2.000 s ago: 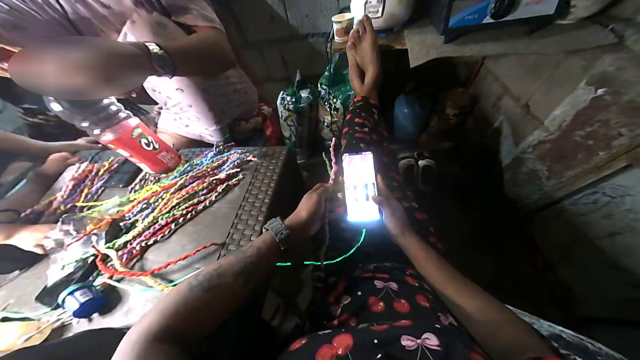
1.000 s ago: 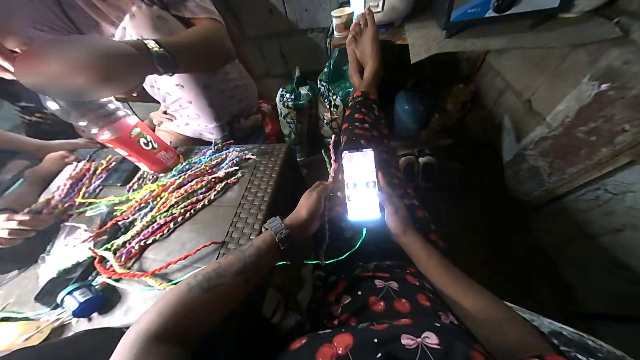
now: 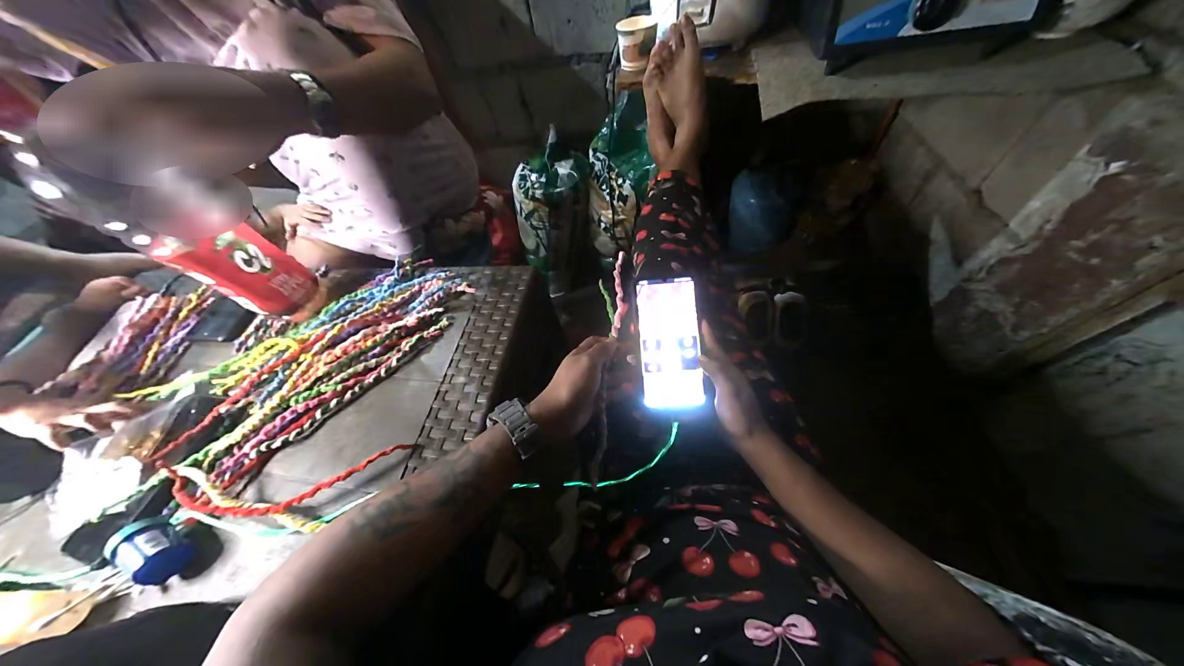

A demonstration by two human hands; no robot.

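Note:
A lit smartphone (image 3: 671,342) is held upright over the legs, its screen mostly washed out by glare. My right hand (image 3: 731,384) grips its right side. Left of the phone, my left hand (image 3: 575,384), below a metal wristwatch (image 3: 513,427), pinches a pink braided cord (image 3: 619,296) that stands up from the fingers, with a thin green strand beside it. A bright green cord (image 3: 638,476) curves below the phone toward the left. Many colourful braided cords (image 3: 324,361) lie in a bundle on the table to the left.
The woven-edged table (image 3: 472,361) also bears a red-labelled bottle (image 3: 264,273) and a blue-lidded container (image 3: 153,550). People sit at its far side, with hands near the cords. Green bags (image 3: 550,208) stand beyond it. A paper cup (image 3: 636,42) is near the feet.
The co-worker's hand at the left edge of the table has shifted over the cords. My hands, with the phone and the pink cord, stay nearly where they were.

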